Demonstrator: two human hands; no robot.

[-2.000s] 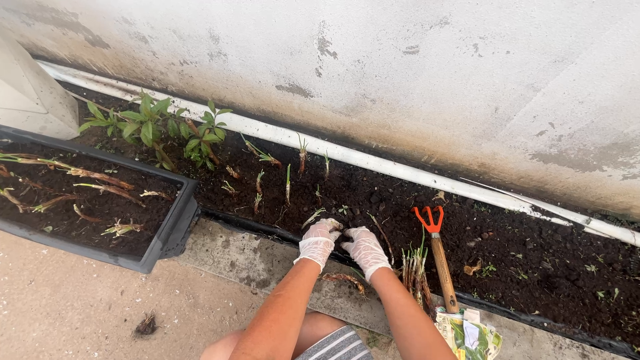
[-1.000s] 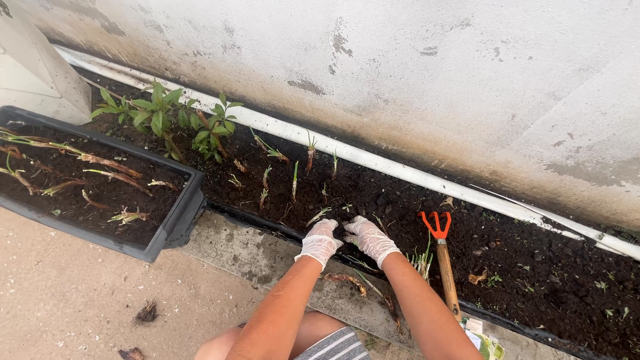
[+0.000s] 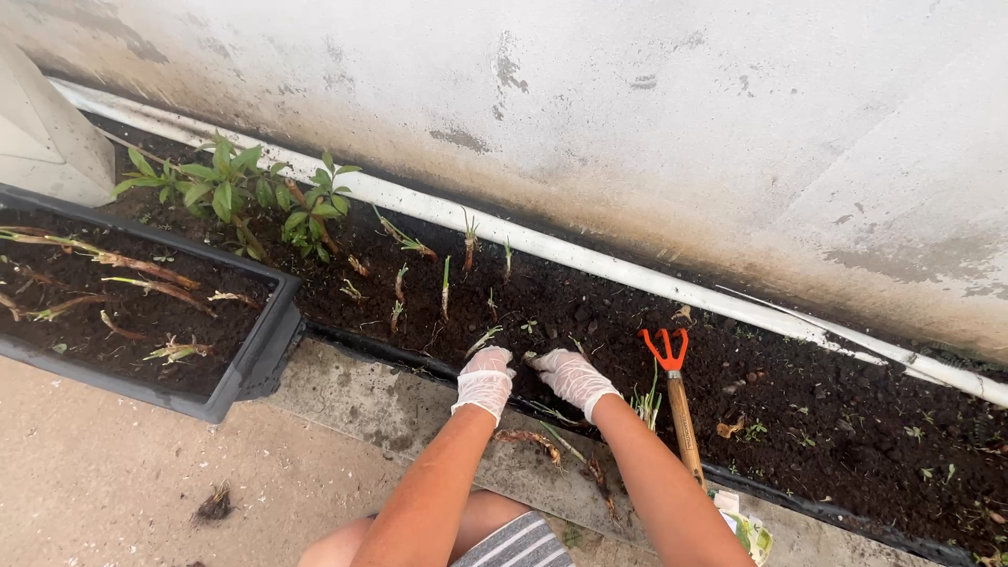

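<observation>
My left hand (image 3: 485, 379), in a thin white glove, rests at the soil near the bed's front edge, beside a small green shoot (image 3: 483, 340). My right hand (image 3: 568, 376), gloved alike, touches the dark soil (image 3: 567, 307) just to the right, its fingertips dirty. Whether either hand holds anything is hidden. Several short cut shoots with green tips, one of them a thin upright shoot (image 3: 446, 288), stand in the soil behind my hands. A hand cultivator (image 3: 672, 386) with orange prongs and a wooden handle lies to the right of my right hand. Rooted cuttings (image 3: 594, 476) lie on the concrete edging.
A grey plastic planter (image 3: 260, 339) with soil and several cuttings stands at left. Behind it grows a leafy green plant (image 3: 224, 189). A white pipe (image 3: 551, 248) runs along the wall (image 3: 709, 118). A printed packet (image 3: 744, 528) lies by the cultivator's handle.
My hands, close together over the soil before, are now slightly apart. The bundle of shoots right of my right hand two seconds ago is now mostly out of sight behind my arm.
</observation>
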